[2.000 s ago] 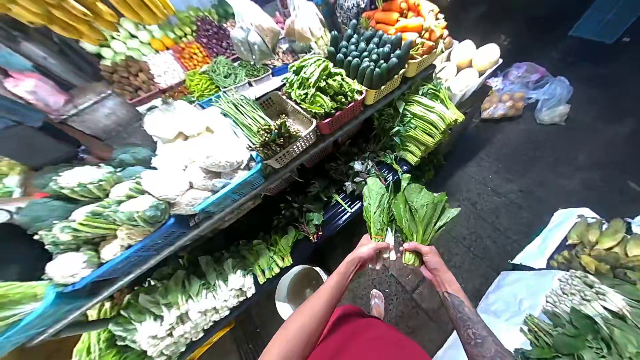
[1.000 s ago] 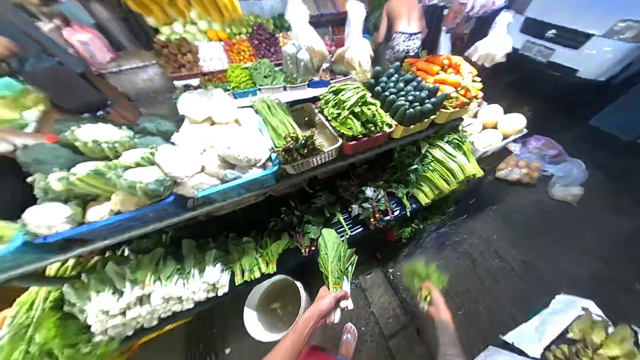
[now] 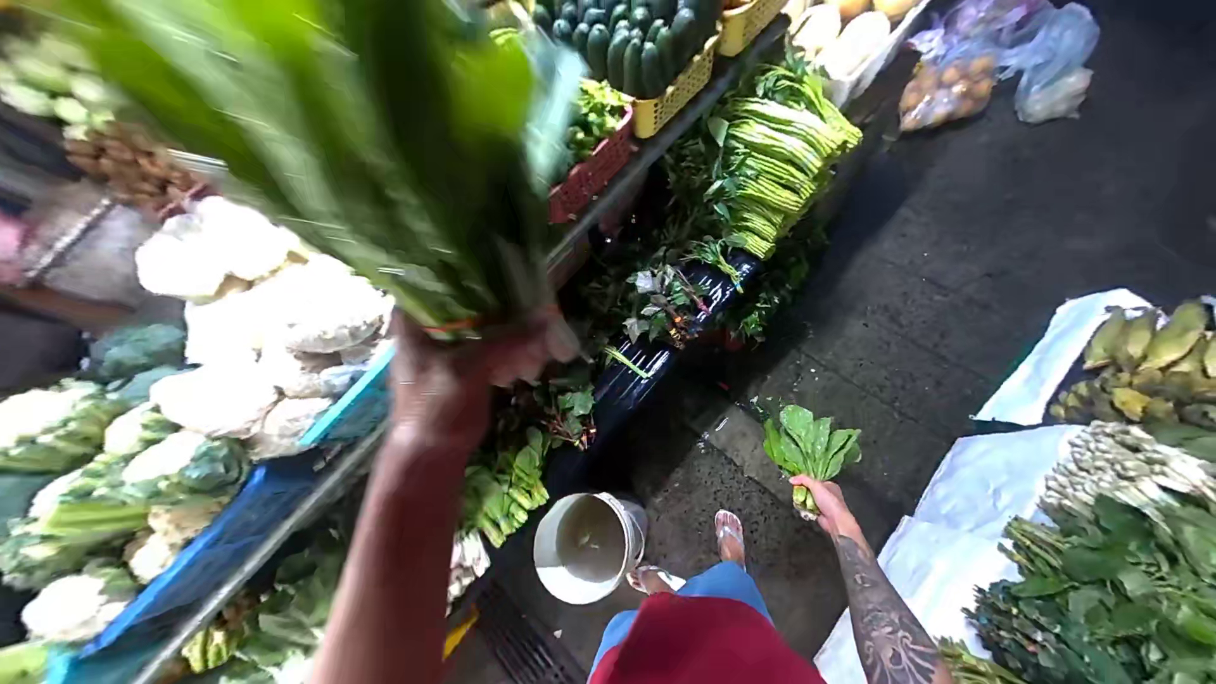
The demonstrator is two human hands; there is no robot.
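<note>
Raised close to the camera at the upper left, my left hand point(image 3: 465, 366) grips a bunch of leafy greens point(image 3: 380, 171), blurred by motion, with a reddish band round its stems. Lower and to the right, my right hand point(image 3: 828, 503) holds a smaller bunch of leafy greens point(image 3: 809, 442) by the stems, over the dark floor, leaves pointing up and away from me. A white bucket point(image 3: 608, 532) with cloudy water stands on the floor between the stall and my feet.
On the left stall lie cauliflowers point(image 3: 204, 461) and wrapped white vegetables point(image 3: 256, 323). Green string beans point(image 3: 784, 161) hang over the stall's lower shelf. Bagged round produce point(image 3: 950, 90) rests on the floor. Bananas point(image 3: 1168, 351) and greens point(image 3: 1121, 579) lie on white sheets at right.
My left hand has risen with its bunch, from low in front of me to close before the camera. My hands, near each other two seconds ago, are now far apart. The view has swung.
</note>
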